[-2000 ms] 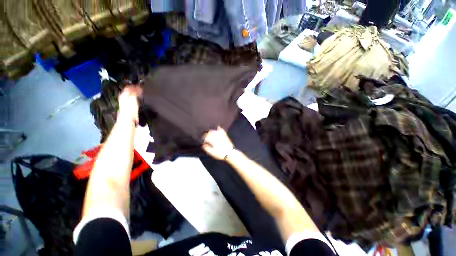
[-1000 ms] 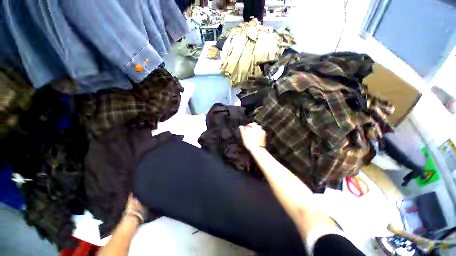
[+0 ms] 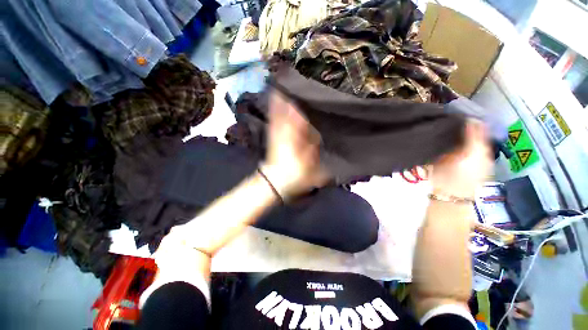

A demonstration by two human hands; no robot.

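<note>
A plain dark brown garment piece (image 3: 380, 132) is stretched in the air between my two hands, above the right part of the padded board. My left hand (image 3: 293, 138) holds its left part; the hand is blurred. My right hand (image 3: 465, 151) grips its right end, also blurred. The dark grey-black padded board (image 3: 338, 219) lies below, its rounded end to the right, partly hidden by my left forearm. The steam iron (image 3: 493, 233) is at the right, only its tan handle and part of its metal showing.
A plaid garment pile (image 3: 361, 55) lies beyond the board. Another plaid and brown pile (image 3: 155, 103) is at the left, below hanging light blue denim (image 3: 97, 42). Red scissors (image 3: 414, 174) lie on the white table (image 3: 387, 200). A red stool (image 3: 122, 290) is at lower left, a cardboard box (image 3: 459, 48) behind.
The view has swung to the right. Both hands have moved from the board and the far plaid pile to above the board's right part, and now hold a brown piece up between them.
</note>
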